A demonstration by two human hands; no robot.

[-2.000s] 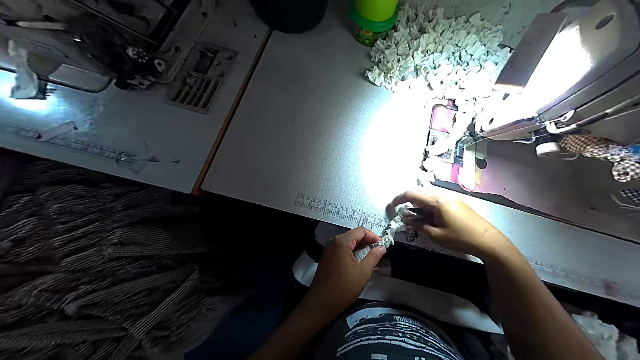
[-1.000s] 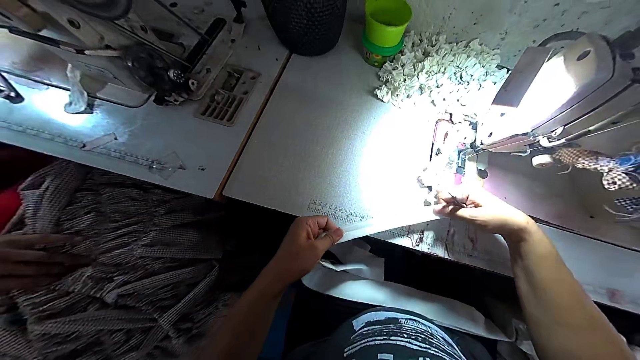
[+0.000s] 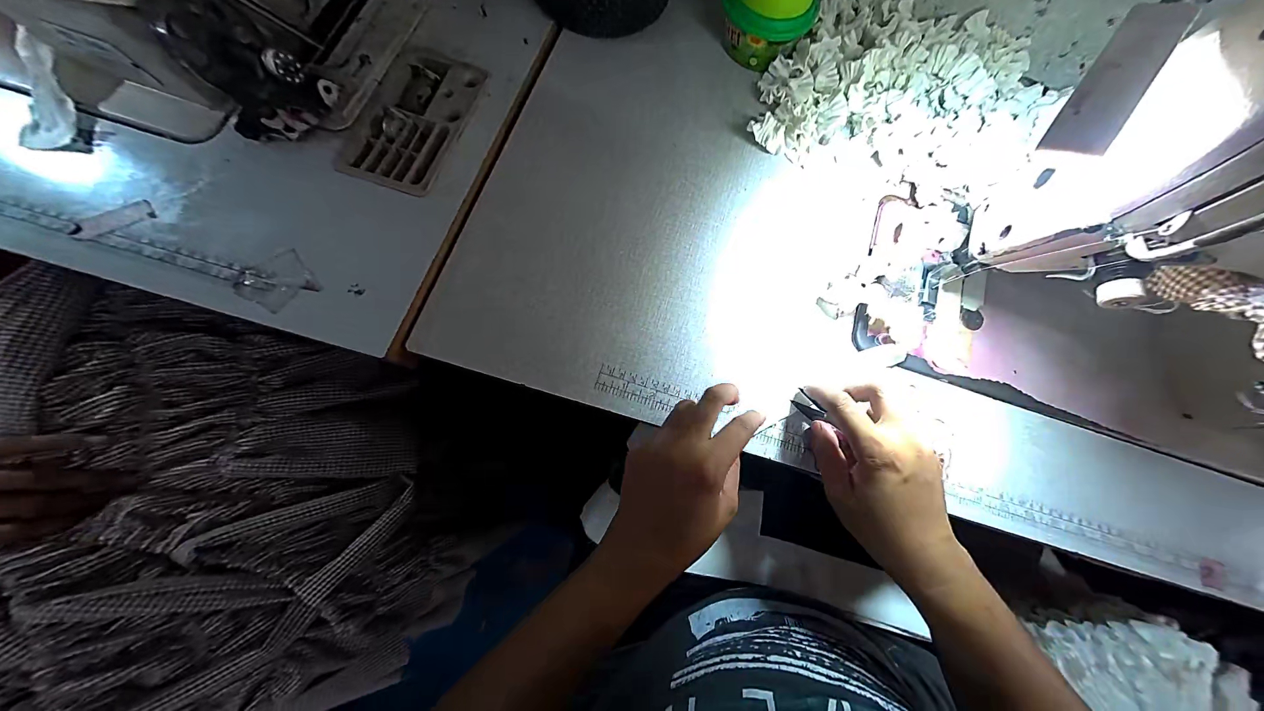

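Observation:
Near the table's front edge, my right hand (image 3: 874,464) grips small dark thread snips (image 3: 810,405), their blades pointing left. My left hand (image 3: 691,469) is just left of them, thumb and forefinger close together on what looks like a thin thread running to the snips. Beyond my hands stands the sewing machine's needle and presser foot area (image 3: 933,281), brightly lit, with pale fabric around it. A heap of gathered white ruffle strip (image 3: 889,89) lies behind the needle area. A printed ruler scale (image 3: 642,387) runs along the table edge.
A green plastic tub (image 3: 765,35) and a dark round container (image 3: 604,12) stand at the back. Another sewing machine (image 3: 148,59) is at left, beside a parts tray (image 3: 413,123). Gathered checked fabric (image 3: 197,474) hangs at lower left, with another person's hand (image 3: 49,484) on it.
One second ago a pale strip stretched between my hands; it no longer shows there. My left hand has moved closer to my right, and the snips now show in my right hand.

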